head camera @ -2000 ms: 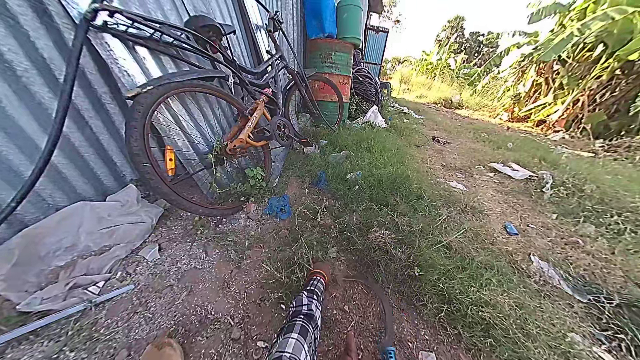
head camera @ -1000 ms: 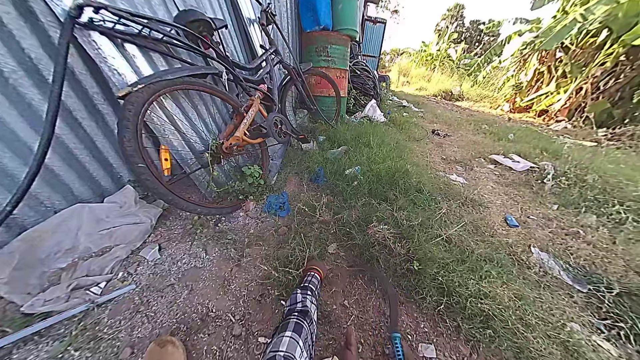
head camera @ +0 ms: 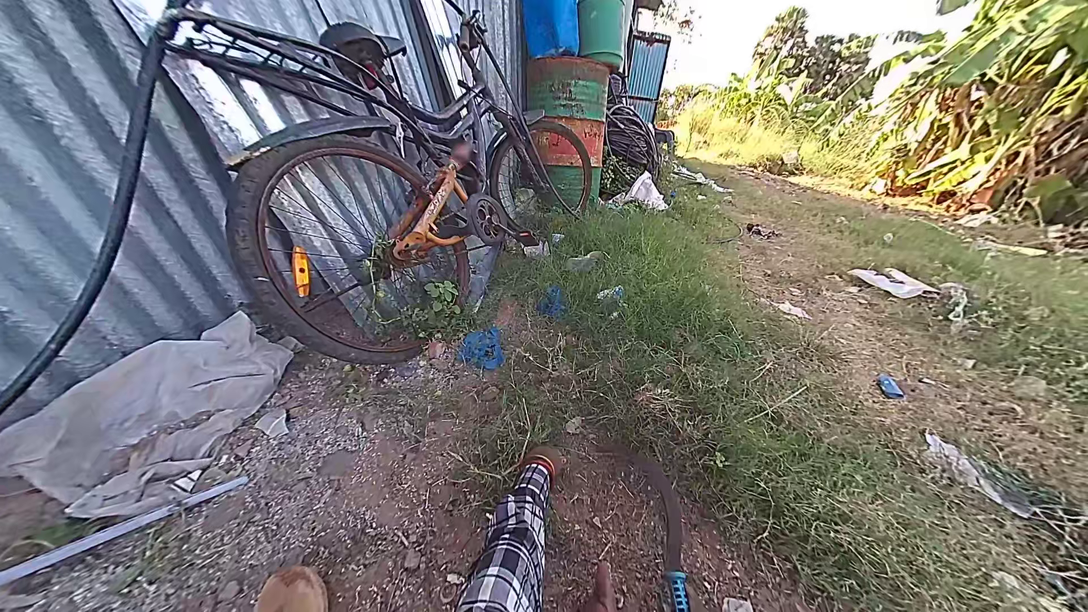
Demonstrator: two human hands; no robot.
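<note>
My left hand (head camera: 541, 461), at the end of a black-and-white checked sleeve, is low at the grass edge near the ground; its fingers are too small and blurred to read. To its right is a sickle (head camera: 670, 518) with a dark curved blade, its far end close to that hand, and a blue handle that runs out at the bottom edge. My right hand does not clearly show. A brown tip, a finger or a toe, sticks up at the bottom edge between sleeve and handle. Green grass (head camera: 680, 365) grows ahead and to the right of the left hand.
An old bicycle (head camera: 348, 144) leans on a corrugated metal wall (head camera: 51, 195). Behind it stand a rusty green-and-red drum (head camera: 568, 93) and coiled hose (head camera: 629, 140). A pale sheet (head camera: 144, 408) and a metal strip (head camera: 127, 527) lie left. Litter dots the dirt path (head camera: 790, 255).
Since the oldest frame the sickle has shifted slightly, and more of its blue handle shows. My left hand stays low by the grass.
</note>
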